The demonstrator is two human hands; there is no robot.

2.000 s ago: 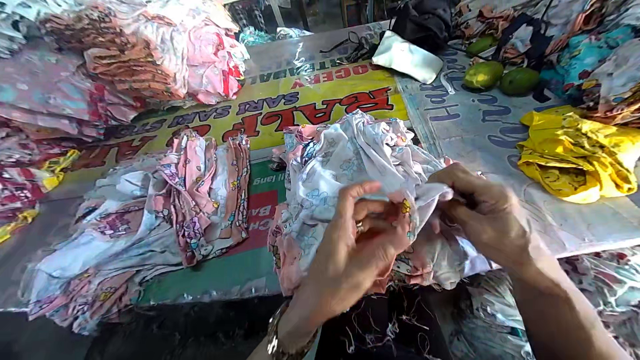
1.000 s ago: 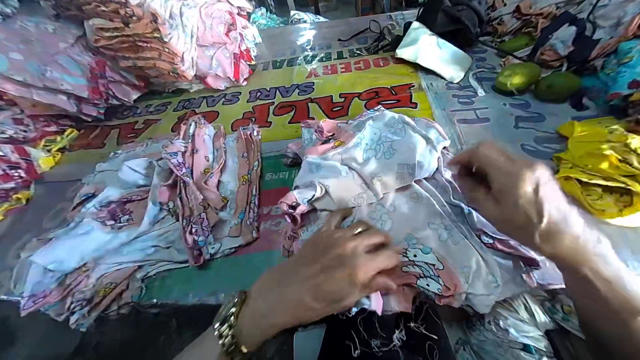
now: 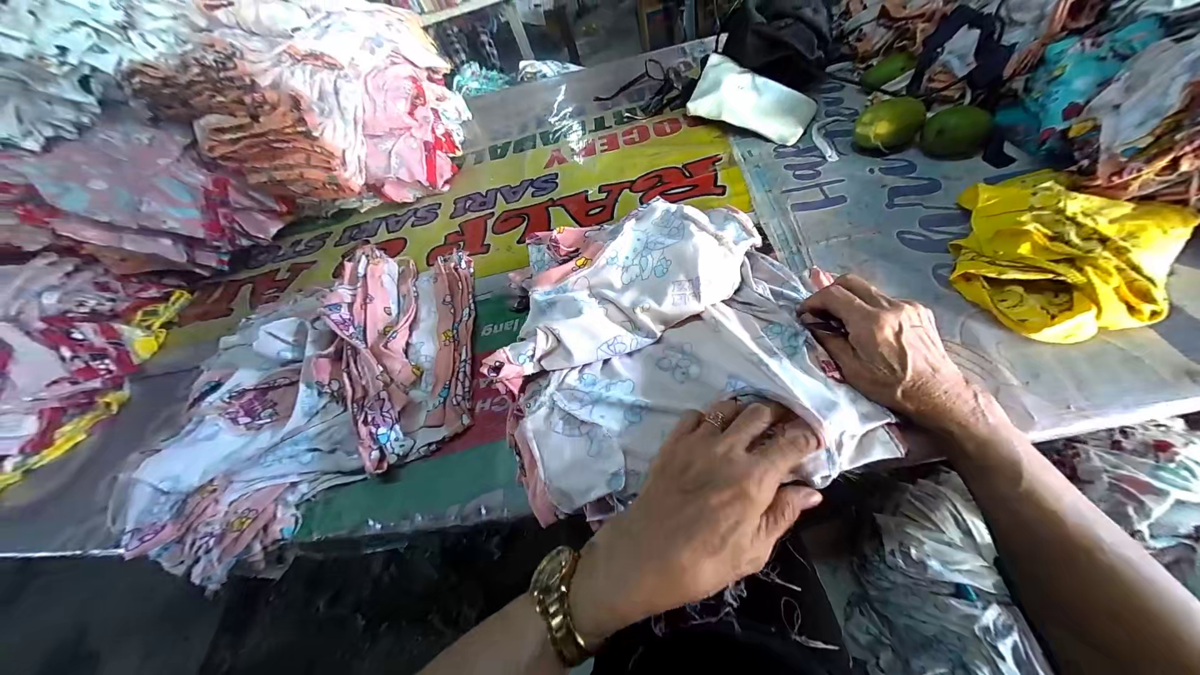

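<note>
Pale printed garments (image 3: pixel 647 375) lie in a loose pile near the table's front edge. My left hand (image 3: pixel 722 497), with a ring and a gold-coloured wristwatch (image 3: pixel 557 605), rests on the pile's front right part, fingers bent over the fabric. At the pile's right side my right hand (image 3: pixel 886 352) has its fingers curled at the cloth edge; its fingertips are partly hidden, so a firm grip cannot be told. Left of this pile lies a stack of folded pink and white printed garments (image 3: pixel 403 356), with more pale cloth pieces (image 3: pixel 253 441) beside it.
Tall heaps of cloth (image 3: pixel 281 103) stand at the back left. On the right are a crumpled yellow cloth (image 3: pixel 1078 253), several green fruits (image 3: pixel 956 131) and more fabric (image 3: pixel 1144 103). A white pouch (image 3: pixel 750 98) lies at the back. Bundled cloth (image 3: pixel 928 562) sits below the table edge.
Two seconds ago both hands held bunched fabric together above the pile. Now the hands are apart, and the pale cloth lies spread over the pile.
</note>
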